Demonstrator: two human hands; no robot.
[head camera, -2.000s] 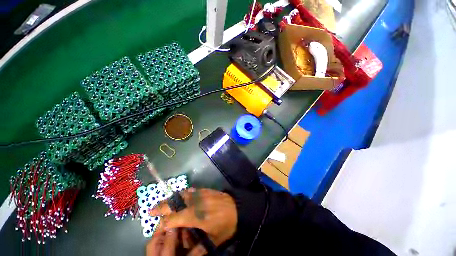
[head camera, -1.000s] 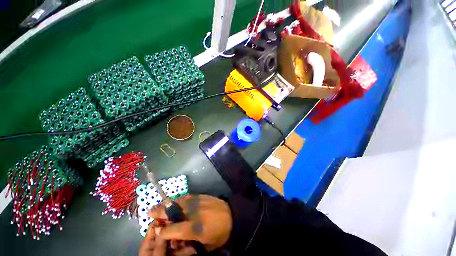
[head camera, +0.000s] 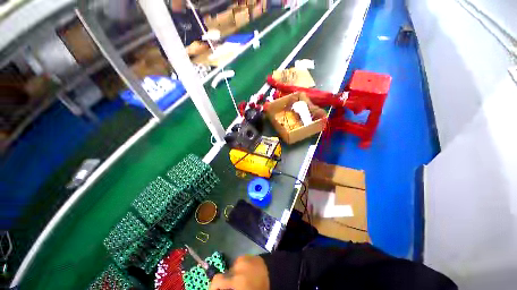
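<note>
My right hand (head camera: 242, 275) is at the bottom edge, partly cut off, in a black sleeve. It holds the soldering iron (head camera: 198, 260), whose silver barrel points up and left. The iron lies over or just above the PCB panel (head camera: 196, 277), which is cut off by the bottom edge. A heap of red lead wires (head camera: 170, 271) is left of the panel. My left hand is not in view.
Stacked bare PCB panels (head camera: 156, 199) stand at the left. A brown round tin (head camera: 206, 212), black phone (head camera: 249, 222), blue solder reel (head camera: 259, 190), orange station (head camera: 255, 161) and cardboard box (head camera: 296, 120) run up the bench. A red stool (head camera: 368, 85) stands beyond; a person (head camera: 187, 25) is across.
The view has tilted up, so the work and my right hand sit lower in the picture and the far bench shows. My left fingers, seen before at the panel, are out of view.
</note>
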